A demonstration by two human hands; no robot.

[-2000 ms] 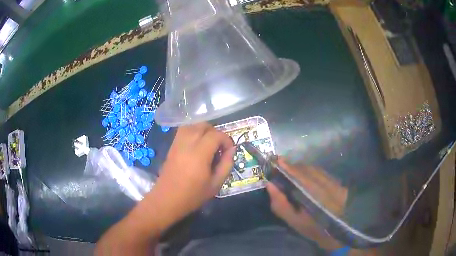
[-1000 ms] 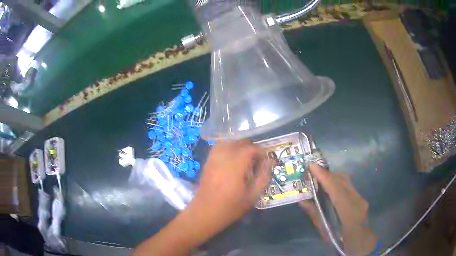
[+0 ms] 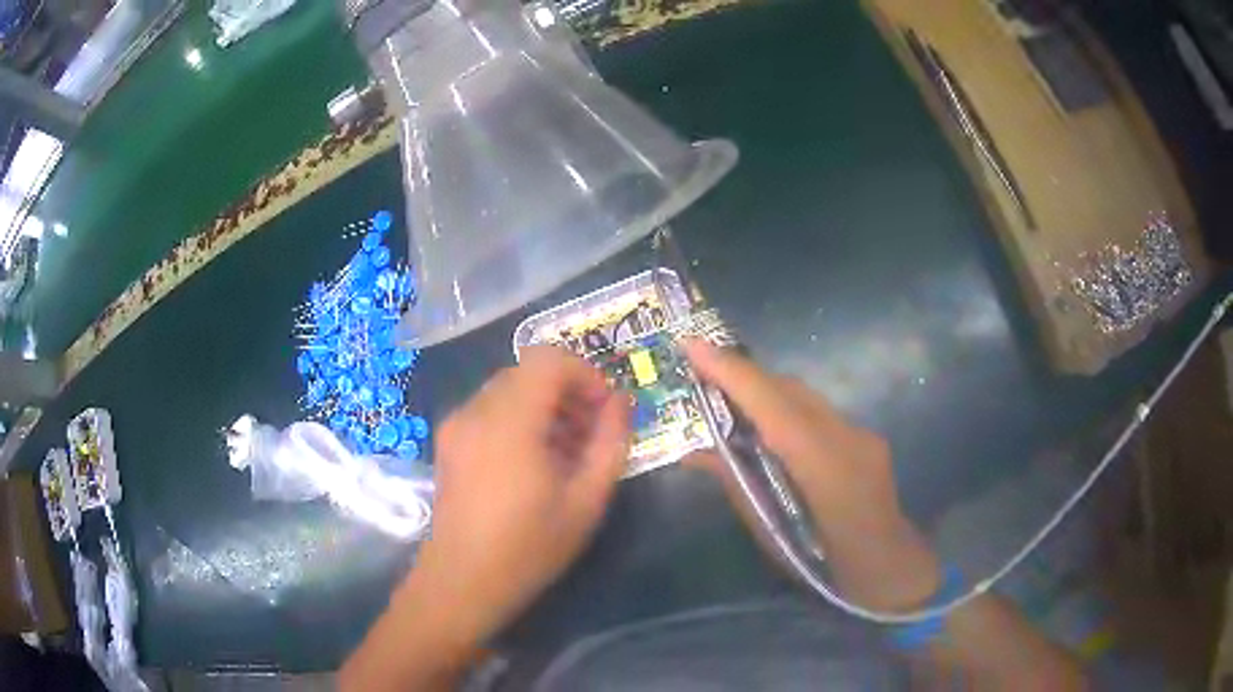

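Note:
A white open housing [image 3: 663,443] lies on the dark green mat at the centre, with a green circuit board [image 3: 657,384] and a yellow part inside. My left hand [image 3: 527,453] is over its left side, thumb and fingers pinched together at the board; what is between them is hidden, with a hint of blue at the tips. My right hand [image 3: 811,460] holds a dark soldering iron [image 3: 764,473] at the housing's right edge, its upper end pointing away past the rim. The iron's pale cable curves off to the right.
A clear fume cone [image 3: 541,176] hangs just beyond the housing. Blue discs [image 3: 354,352] lie in a pile at left, above a bagged cord [image 3: 338,473]. Two more housings [image 3: 92,460] lie far left. A cardboard tray [image 3: 1007,176] with small metal parts [image 3: 1133,280] is at right.
The view has shifted, so everything sits further left. The iron's front end has swung from over the board to the housing's right edge, pointing away. My left hand stays pinched at the board.

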